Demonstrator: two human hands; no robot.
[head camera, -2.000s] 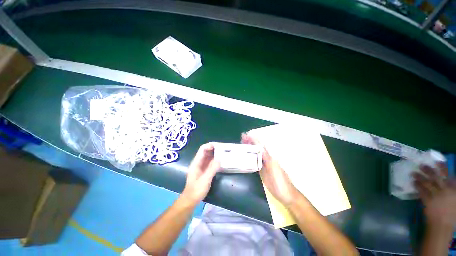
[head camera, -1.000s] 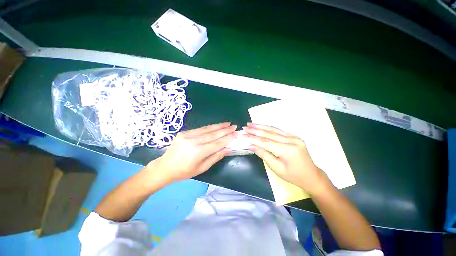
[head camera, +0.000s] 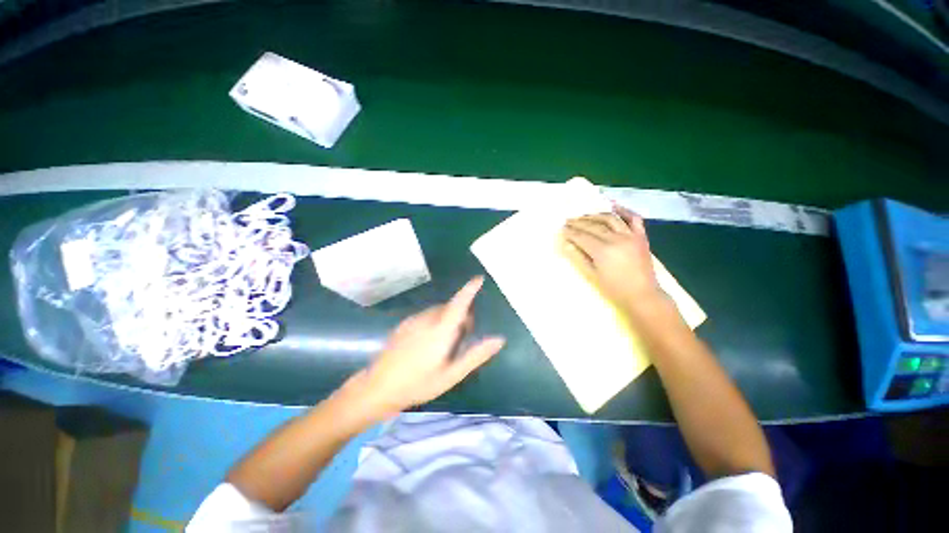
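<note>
A white product box (head camera: 373, 262) stands on the dark green bench, between the white cords and the sheet. My left hand (head camera: 429, 352) is just below and right of this box, empty, with index finger and thumb apart. The pale sticker sheet (head camera: 567, 312) lies slanted on the bench at centre right. My right hand (head camera: 614, 255) is on the upper part of the sheet with its fingers bent. Its fingertips are small in view, so whether they pinch the sheet or a sticker cannot be told.
White looped cords (head camera: 198, 281) lie heaped on a clear plastic bag (head camera: 52, 302) at left. Another white box (head camera: 297, 99) lies on the green belt beyond the pale metal strip (head camera: 416, 189). A blue scale (head camera: 879, 302) with green digits is at far right. Brown cartons (head camera: 99, 474) are at lower left.
My hands have parted from the box between them, and it now stands on the bench to the left. My right hand has moved onto the sheet. The view has shifted right, showing the scale.
</note>
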